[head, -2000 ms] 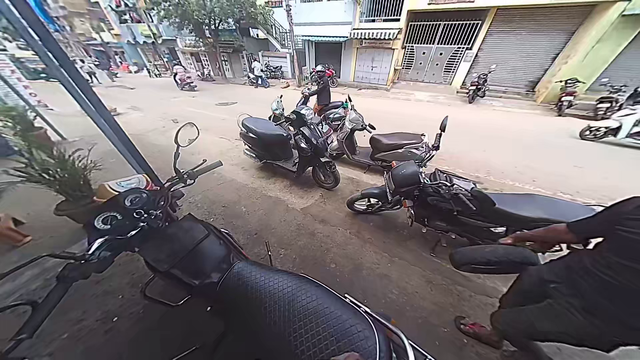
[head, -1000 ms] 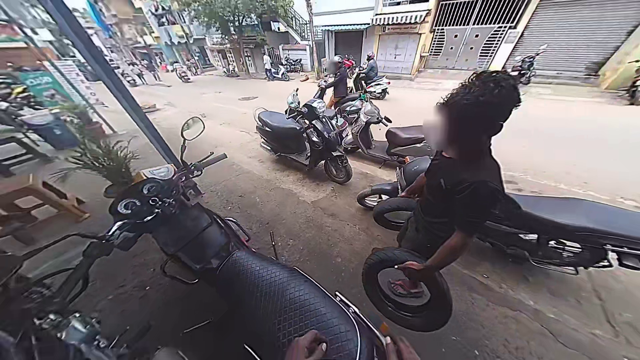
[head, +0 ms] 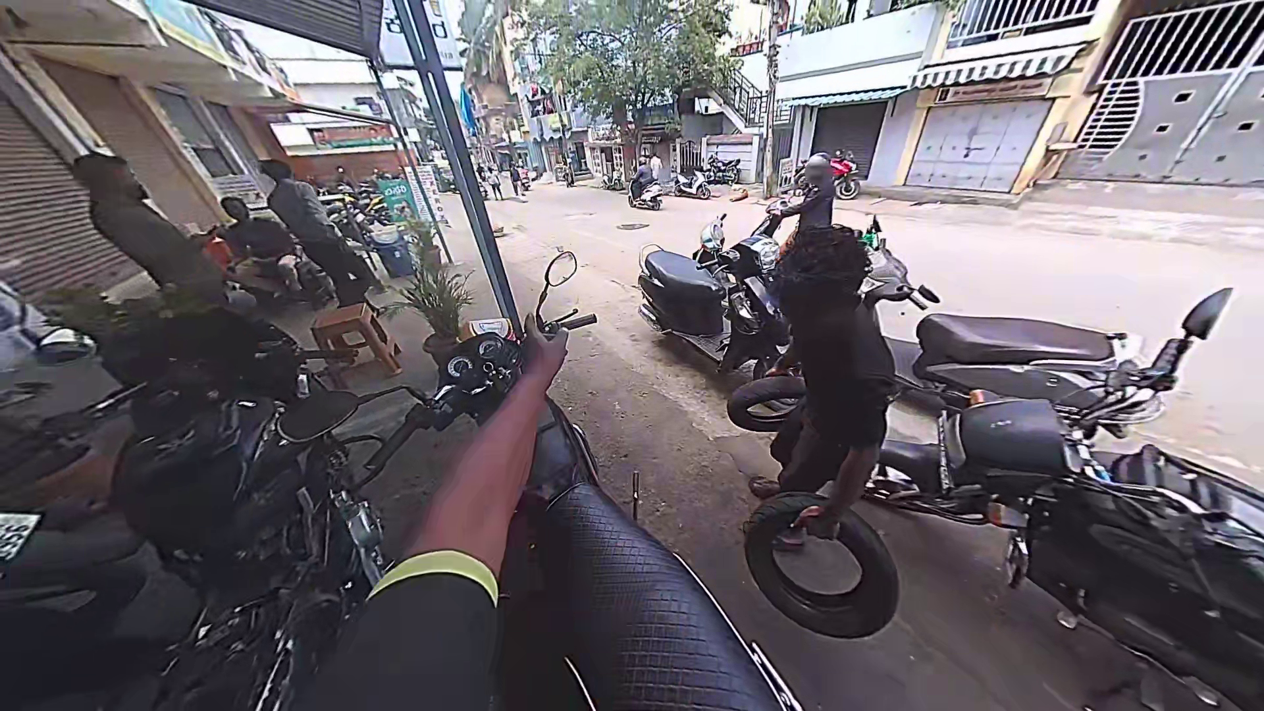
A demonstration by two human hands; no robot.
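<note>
My left hand (head: 546, 348) reaches forward on a bare arm from a dark sleeve with a yellow-green edge. It is closed on the motorcycle's handlebar beside the stem of the round mirror (head: 561, 269), its fingers partly hidden. The rubber grip (head: 579, 322) sticks out to the right of the hand. Left of it sit the twin instrument dials (head: 474, 357). Below and right of my arm runs the quilted black seat (head: 632, 602). My right hand is out of view.
To the right a person (head: 834, 346) holds one tyre (head: 825, 565) low, with another tyre (head: 768, 403) beside them. Parked scooters (head: 686, 286) and a motorcycle (head: 1086, 533) stand beyond. Left are another motorcycle (head: 336, 415), a wooden stool (head: 357, 336), a potted plant (head: 439, 296) and people.
Both my hands were low near the seat a second ago; the left now reaches the handlebar and the right has left the view. The view has swung left. The person with tyres has turned away.
</note>
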